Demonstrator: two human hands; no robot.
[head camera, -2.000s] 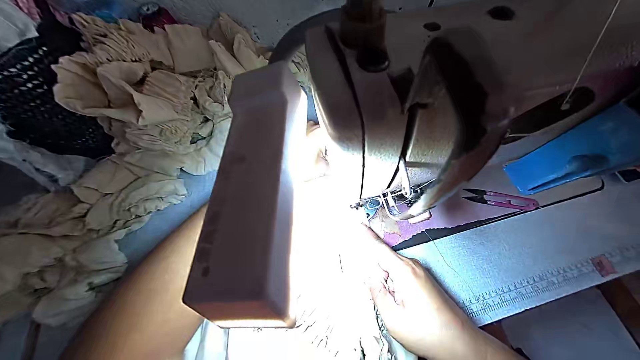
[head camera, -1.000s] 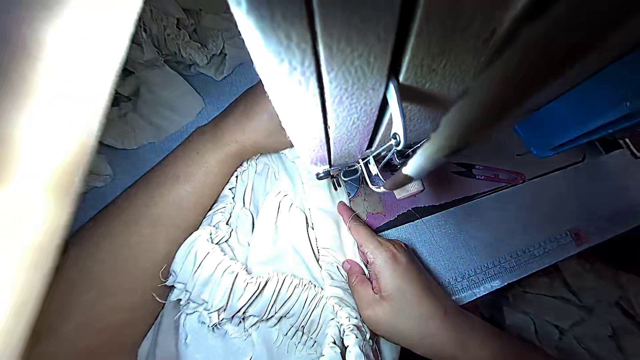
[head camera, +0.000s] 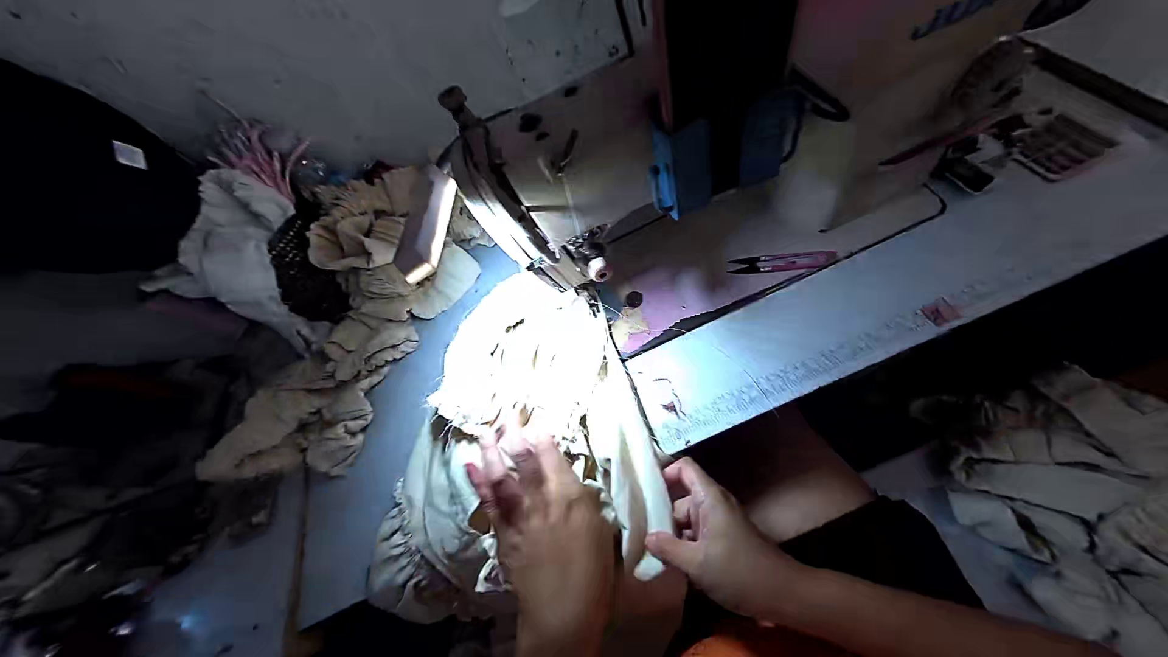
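Observation:
Gathered cream fabric (head camera: 520, 356) lies under the needle area of a sewing machine (head camera: 602, 155), brightly lit by a lamp (head camera: 427, 228), and hangs over the table's front edge. My left hand (head camera: 547, 511) rests over the gathers with its fingers spread; whether it pinches any cloth is blurred. Lower right of it, my right hand (head camera: 712, 538) pinches the fabric's right edge between thumb and fingers. Pink thread snips (head camera: 783, 262) lie on the machine bed, right of the needle.
More ruffled cloth (head camera: 365, 338) is heaped left of the machine. A measuring tape strip (head camera: 776, 383) runs along the table's front edge. Blue holders (head camera: 680, 169) are attached to the machine. Another cloth pile (head camera: 1040, 474) lies at the right, below the table. Small items (head camera: 1022, 151) sit at the back right.
My right hand has moved from beside the needle down to the fabric's lower right edge. My left hand, hidden behind the machine head before, now shows on the gathers. The view has pulled back widely.

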